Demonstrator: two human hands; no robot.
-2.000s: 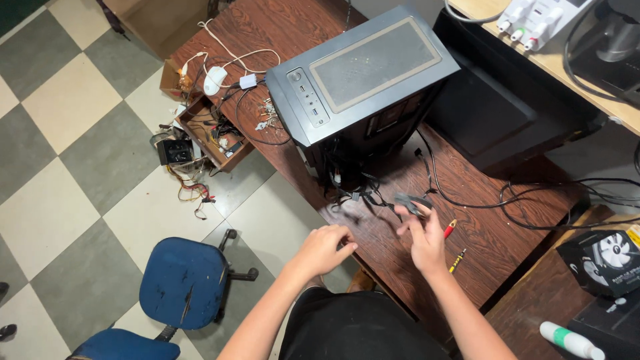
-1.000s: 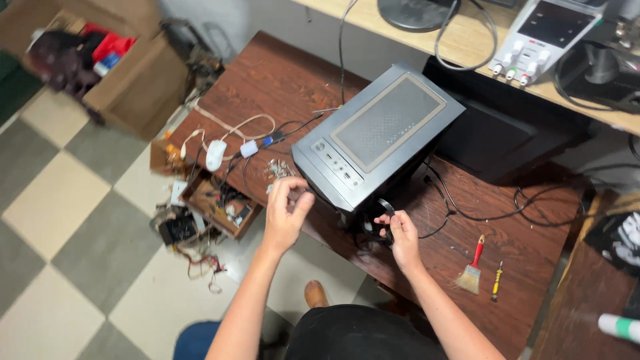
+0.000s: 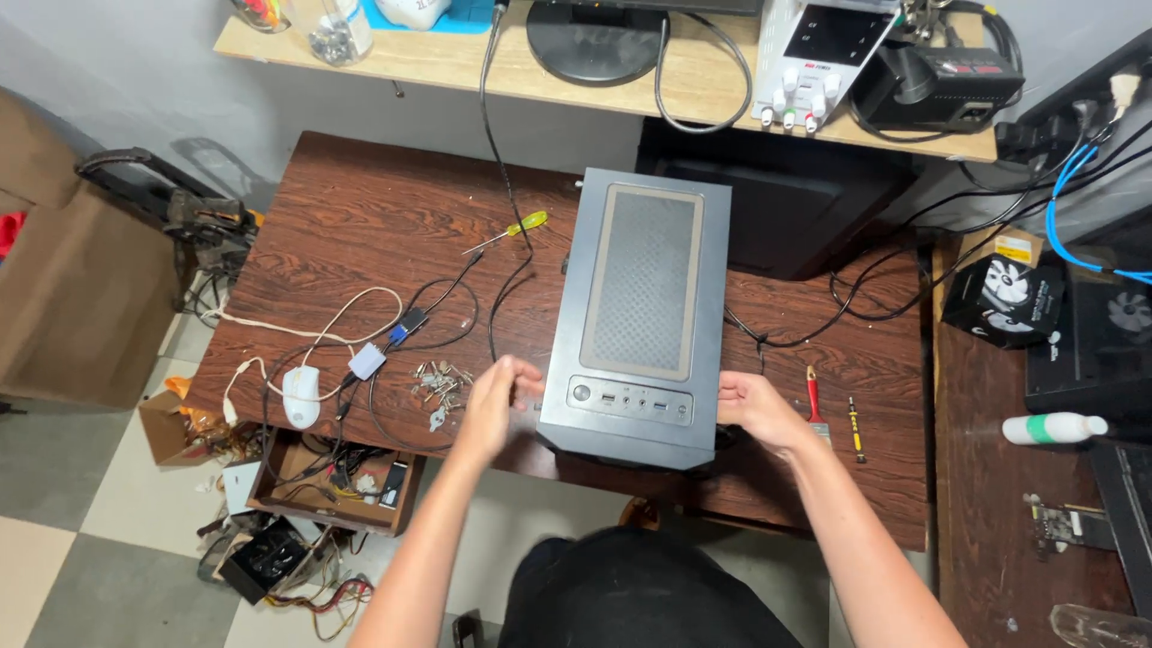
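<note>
A dark grey computer case stands upright on the brown wooden desk, its mesh top and front-panel ports facing up. At the case's left side is my left hand, fingers curled near the edge and holding nothing that I can see. My right hand is at the right side, its fingertips against or just behind the case, partly hidden. A paintbrush with a red handle and a small yellow-and-black screwdriver lie right of that hand. Farther left are a yellow-handled screwdriver and a pile of screws.
A white mouse and adapter cables lie on the left. Below them an open drawer holds cables. Behind the case stand a black panel or case and a shelf with a monitor base and power supply. A boxed fan sits right.
The case has turned to stand squarer to me. My right hand has let go of the dark object or cable it held and is at the case's right side. The view has shifted.
</note>
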